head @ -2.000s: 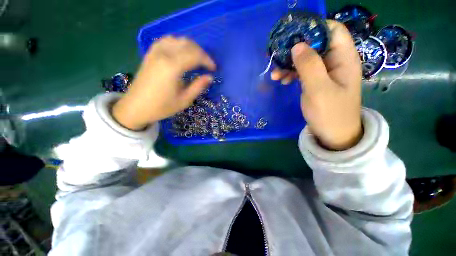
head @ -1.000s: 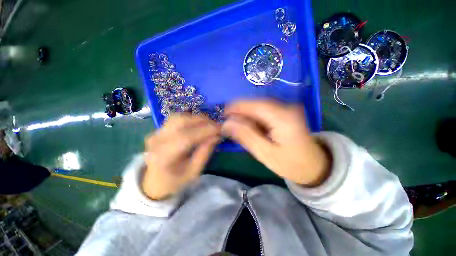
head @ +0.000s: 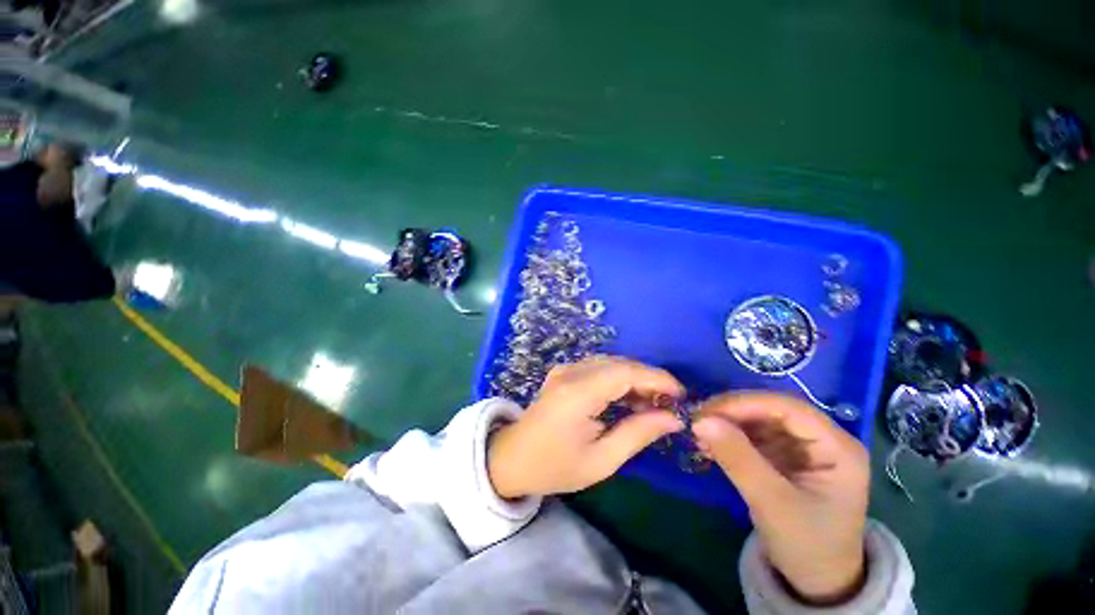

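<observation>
My left hand (head: 588,427) and my right hand (head: 799,475) meet over the near edge of the blue tray (head: 720,212). Both hold a small clump of silvery springs (head: 684,423) between their fingertips; the fingers partly hide it. A heap of small springs (head: 546,312) lies along the tray's left side. One round unit (head: 770,335) with a silver-white rim and blue board lies in the tray's right part, its white lead wire running toward the lower right. A few loose springs (head: 841,288) lie near the tray's right wall.
Several round units (head: 931,421) lie right of the tray on the green bench. A small group of units (head: 429,256) sits left of it. Single units lie at far left (head: 321,72) and far right (head: 1057,135). A brown cardboard piece (head: 286,417) is at lower left. A person (head: 54,228) shows at left.
Two seconds ago my right hand held a round unit; one second ago a unit lay in the tray and both hands were together. The view has since shifted, showing more bench beyond the tray.
</observation>
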